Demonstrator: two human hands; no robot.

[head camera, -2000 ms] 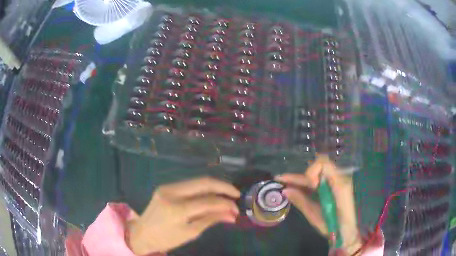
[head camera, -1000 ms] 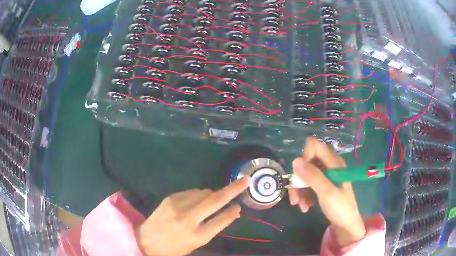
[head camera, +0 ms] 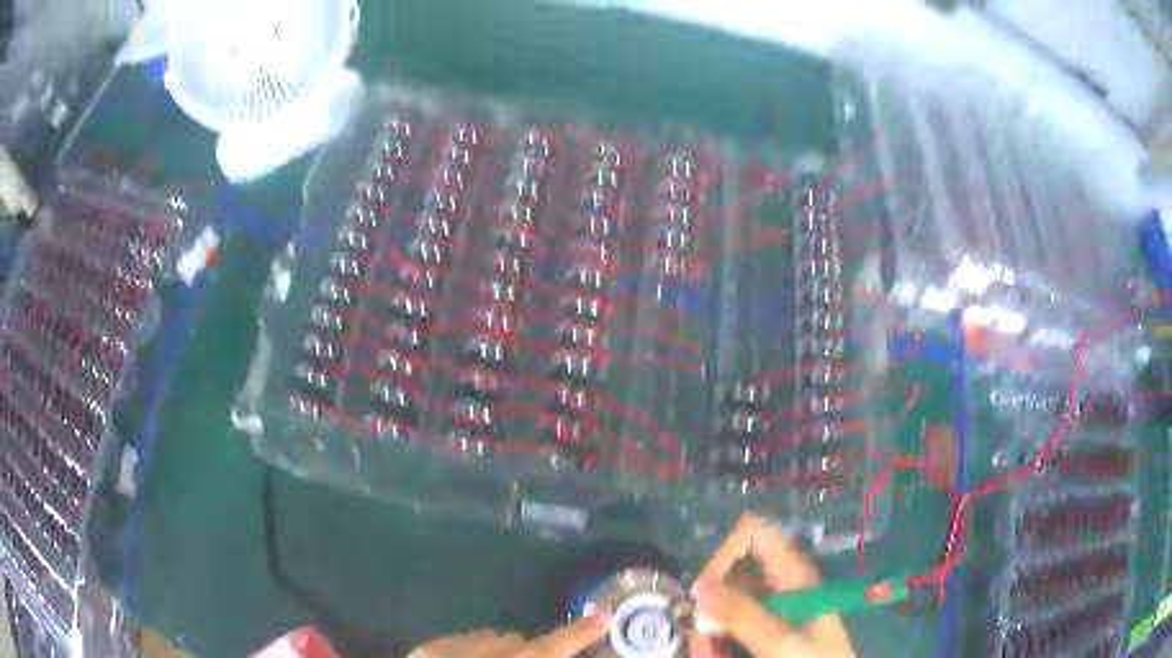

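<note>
A round metal test fixture [head camera: 632, 594] stands near the bottom edge, with a small round speaker driver [head camera: 647, 631] on it. My left hand [head camera: 501, 645] is cut off by the bottom edge; a finger reaches the left side of the fixture and driver. My right hand [head camera: 771, 604] is at the right side, shut on the green test probe [head camera: 835, 600], whose handle points right. The probe tip is blurred and mostly hidden by my fingers, close to the driver. Red probe cable [head camera: 961, 508] runs up to the right.
A clear blister tray [head camera: 386, 477] with rows of drivers lies beyond the hands. Side trays with drivers lie at left [head camera: 64, 334] and right [head camera: 1073, 514]. Cloudy stacked trays [head camera: 977, 180] stand upper right. A white fan [head camera: 264, 58] stands back left. A blue line [head camera: 154, 386] crosses the green mat.
The view has tilted up, so hands and fixture sit lower. Since the earliest frame, the green probe has swung from upright to pointing right. The left finger and probe stay by the driver.
</note>
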